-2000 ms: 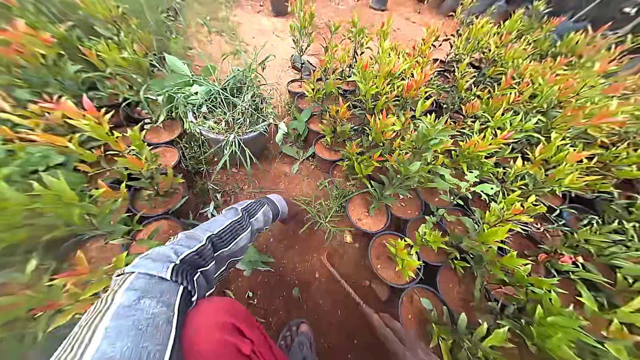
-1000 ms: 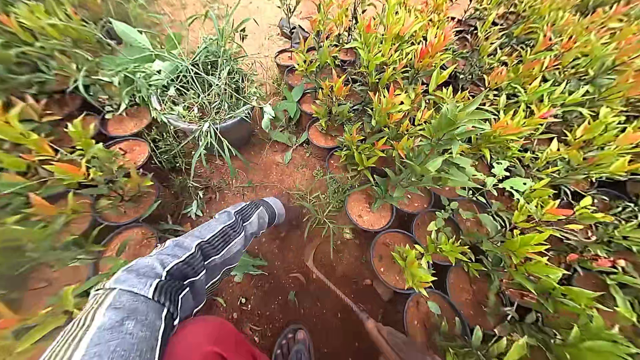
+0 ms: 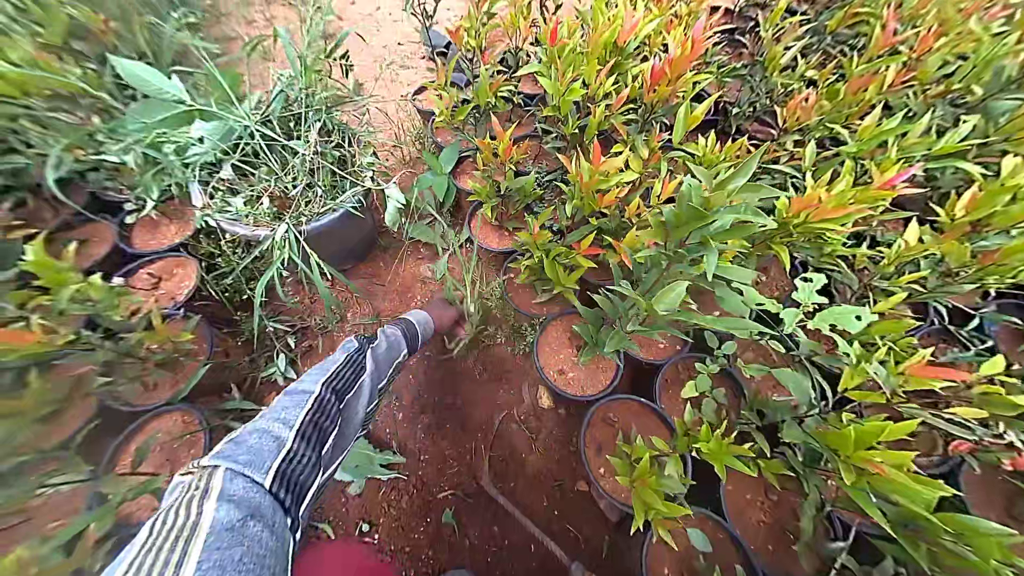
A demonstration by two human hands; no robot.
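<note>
My left hand (image 3: pixel 446 317), in a grey striped sleeve, reaches to the soil at centre and is closed around the base of a tuft of grass weeds (image 3: pixel 472 296). A thin, curved metal tool, like a sickle (image 3: pixel 516 512), lies low over the red soil at bottom centre. Its handle end meets the lower frame edge, and my right hand is out of view. A black tub (image 3: pixel 340 236) heaped with pulled weeds (image 3: pixel 280 160) stands up and left of my left hand.
Black pots of soil with red-tipped shrubs crowd the right side, the nearest pot (image 3: pixel 578 356) close to the weeds. More pots (image 3: pixel 160 280) line the left. A strip of red soil (image 3: pixel 432 432) runs between, with a loose green leaf (image 3: pixel 366 464) on it.
My left hand, hidden beyond its sleeve earlier, now shows at the grass tuft. My right hand, seen earlier at the tool's handle, has gone out of the frame at the bottom.
</note>
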